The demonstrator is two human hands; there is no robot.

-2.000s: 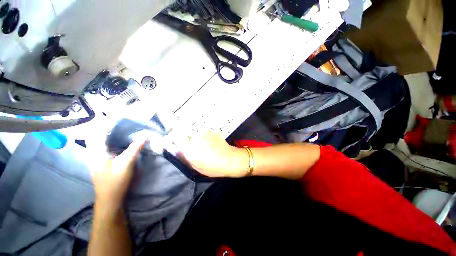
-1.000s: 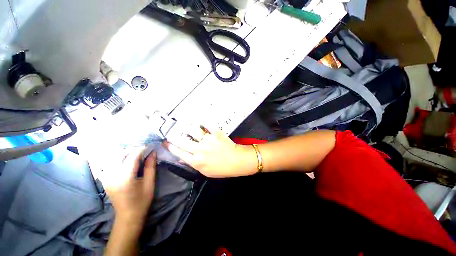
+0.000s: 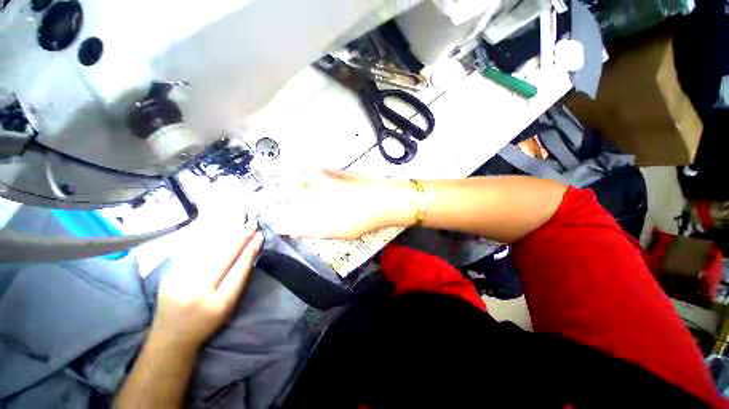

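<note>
The grey fabric panel (image 3: 72,319) lies crumpled at the left and over the lap. A black fabric piece (image 3: 300,281) is joined to it and hangs over the table's front edge. My left hand (image 3: 204,279) presses on the grey cloth just in front of the needle area; its fingertips are washed out by glare. My right hand (image 3: 336,204) lies palm down, its fingertips on the edge of the cloth beside the left hand. The sewing machine (image 3: 240,72) stands over the work. The needle is lost in the glare.
Black-handled scissors (image 3: 392,124) lie on the white table (image 3: 320,120) behind my right hand. A green-handled tool (image 3: 510,81) lies further right. A bright blue object (image 3: 84,228) is left of the needle area. Grey-and-black bundles (image 3: 587,156) and a cardboard box (image 3: 651,104) are at the right.
The view has shifted, so more of the machine head shows. My right hand has moved closer to the needle area and flattened. More of the black piece shows below the hands.
</note>
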